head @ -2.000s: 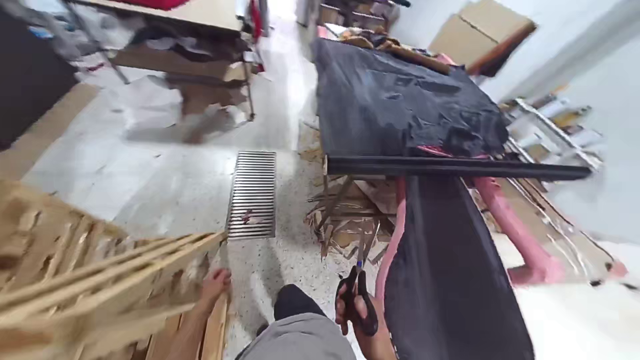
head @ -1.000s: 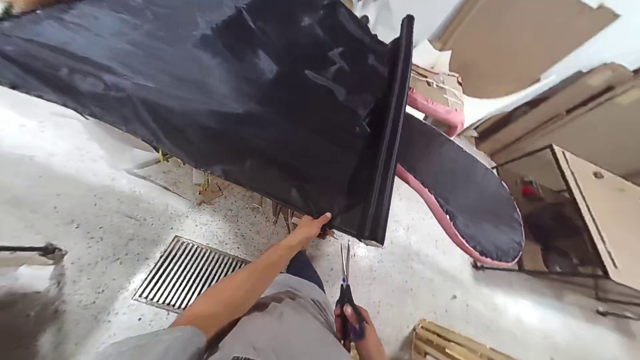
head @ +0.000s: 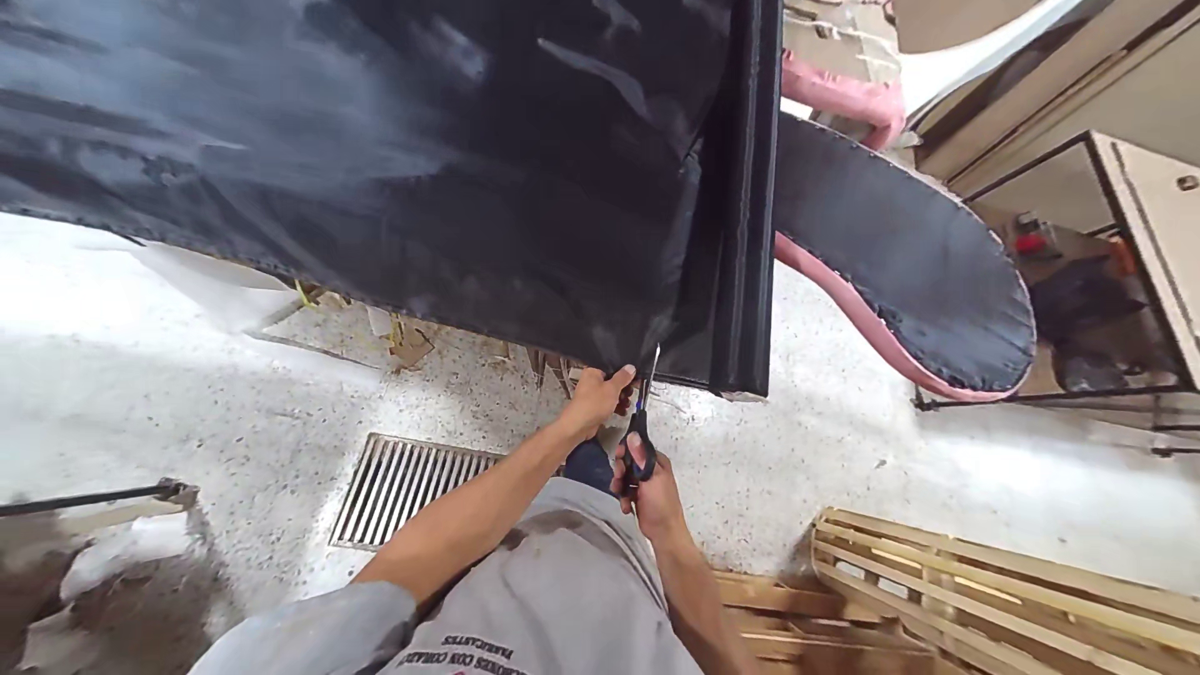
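A large sheet of black fabric (head: pixel 450 187) spreads across the upper left and ends at a black roll (head: pixel 747 206) of the same look. My left hand (head: pixel 601 398) pinches the near edge of the sheet, left of the roll's end. Right beside it, my right hand (head: pixel 647 478) holds black-handled scissors (head: pixel 641 436) by the handles. Their blades point away from me and meet the fabric edge; part of them seems to lie under or in the sheet. Beyond the roll, a rounded cushioned piece with black cloth (head: pixel 909 244) and pink sides (head: pixel 848 305) sticks out.
A metal floor grate (head: pixel 412 487) lies at the lower left. Wooden frames (head: pixel 994 591) stand at the lower right. At the right is a metal-framed table (head: pixel 1158 225) with things under it. Wood pieces and scraps (head: pixel 408 342) show beneath the fabric's edge.
My left hand, by the wooden frames two seconds ago, now grips the sheet's edge. The scissors have come up to that edge and look more open earlier than now. The view has turned strongly.
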